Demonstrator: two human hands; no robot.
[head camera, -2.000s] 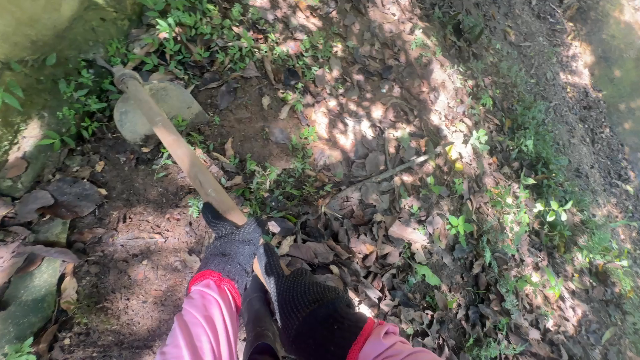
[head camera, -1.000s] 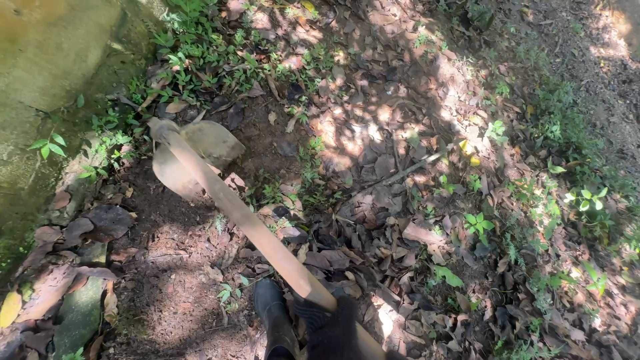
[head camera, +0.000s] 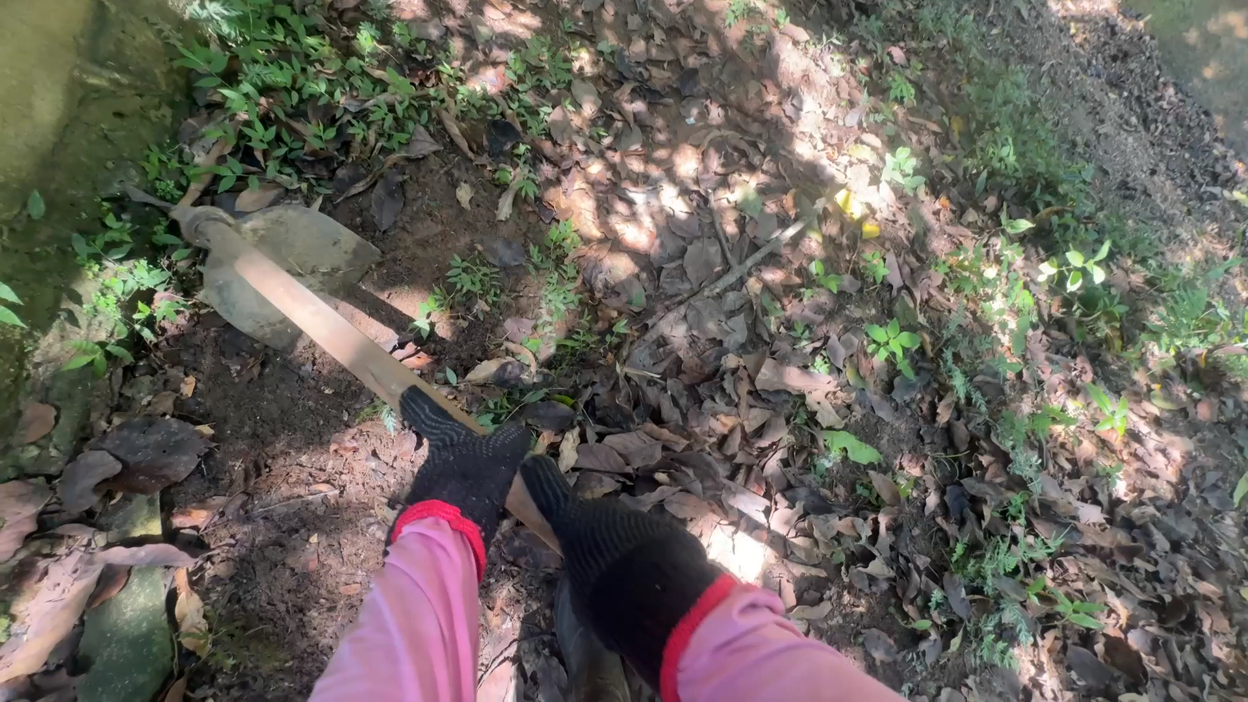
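Observation:
A hoe with a wooden handle runs from the upper left down to the lower middle. Its broad, rounded, dirt-coated metal blade lies at or just above the soil, among low green plants. My left hand, in a black knitted glove with a red cuff, is closed around the handle at its middle. Just behind it, my right hand, gloved the same way, grips the handle nearer my body. The handle's far end is hidden behind the right hand and arm.
A dark boot stands below my hands. Dry leaves cover much of the ground, with a thin stick among them. Small green plants grow at the right. A mossy stone lies at lower left, and a pale murky surface borders the upper left.
Both hands show on the handle now, while one second ago only one dark glove was plainly visible at the bottom edge. The hoe's blade stays near the same plants at the left.

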